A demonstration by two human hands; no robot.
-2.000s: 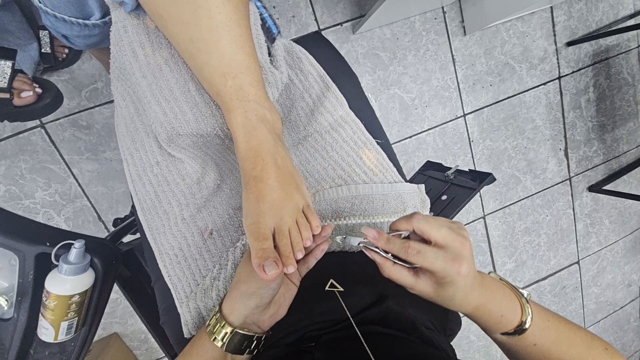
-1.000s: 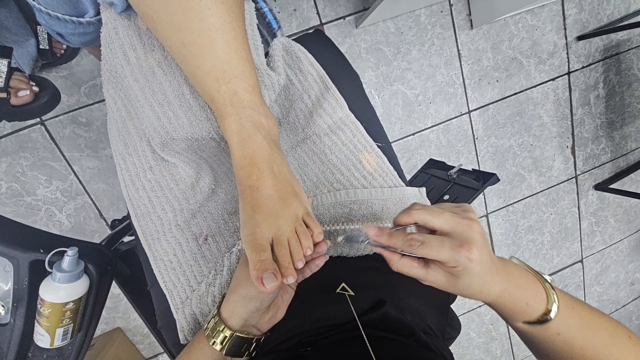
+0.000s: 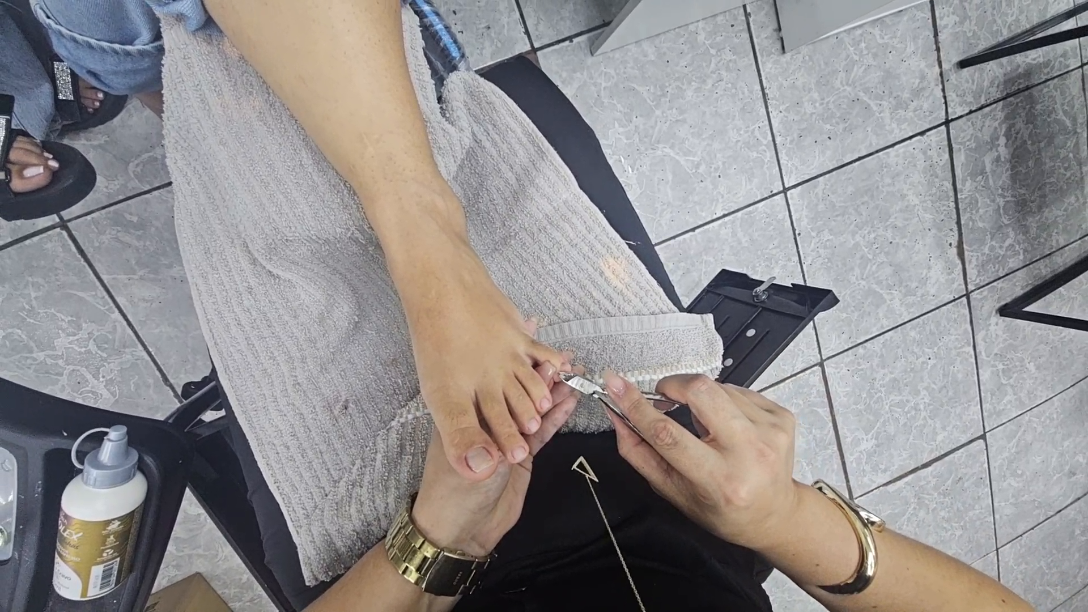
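Note:
Another person's bare foot [image 3: 467, 331] rests on a grey ribbed towel [image 3: 280, 340] spread over a dark support. My left hand [image 3: 489, 484], with a gold watch [image 3: 433, 557] at the wrist, cups the toes from below, its fingertips around the smallest toe. In my right hand [image 3: 714, 450] are metal cuticle nippers [image 3: 608, 397], held by the handles, with their jaws at the tip of the smallest toe. Whether the jaws touch the nail or skin cannot be told. A gold bangle [image 3: 858, 544] circles my right wrist.
At lower left a white bottle with a grey cap [image 3: 100, 510] stands on a black tray [image 3: 161, 463]. A black plastic bracket [image 3: 756, 319] juts out right of the towel. A necklace pendant [image 3: 584, 467] hangs in front of my dark clothing. Sandaled feet [image 3: 42, 170] are at upper left.
The nippers have moved from over the towel edge beside the toes to the smallest toe. My left fingertips have shifted up around that toe.

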